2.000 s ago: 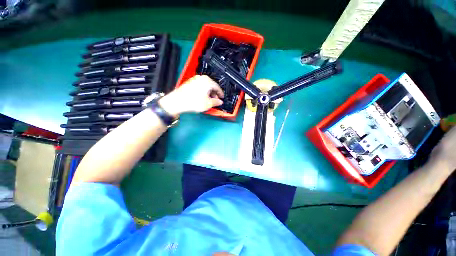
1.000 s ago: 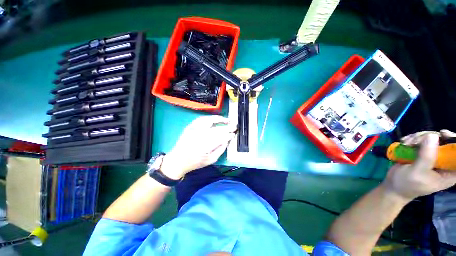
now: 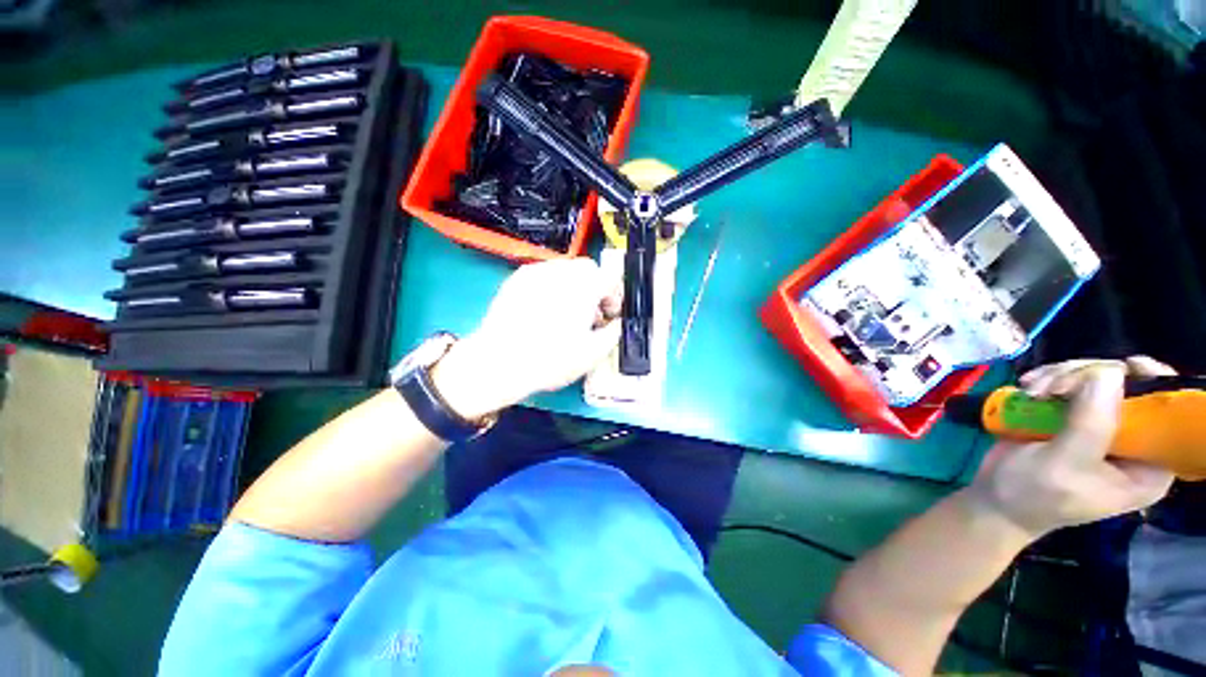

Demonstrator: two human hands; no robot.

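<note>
A black three-legged stand (image 3: 644,205) lies spread on the cream fixture (image 3: 622,384), one leg pointing towards me. My left hand (image 3: 545,331) is at the left side of that near leg, its fingers curled. Whether it holds a small part is hidden. My right hand (image 3: 1069,456) is gripped around the orange electric screwdriver (image 3: 1151,430) at the right, its green ring and black nose pointing left, near the right bin.
The red left bin (image 3: 430,165) holds small black parts. The red right bin (image 3: 846,384) holds the white, blue-edged screw feeder (image 3: 1045,218). Black trays (image 3: 351,251) with folded stands are at left. A thin rod (image 3: 701,294) lies right of the fixture. A pale yellow-green post (image 3: 853,53) stands behind.
My left hand has gone from the left bin to the stand's near leg. My right hand has come into view from the right edge with the screwdriver. The camera view has shifted.
</note>
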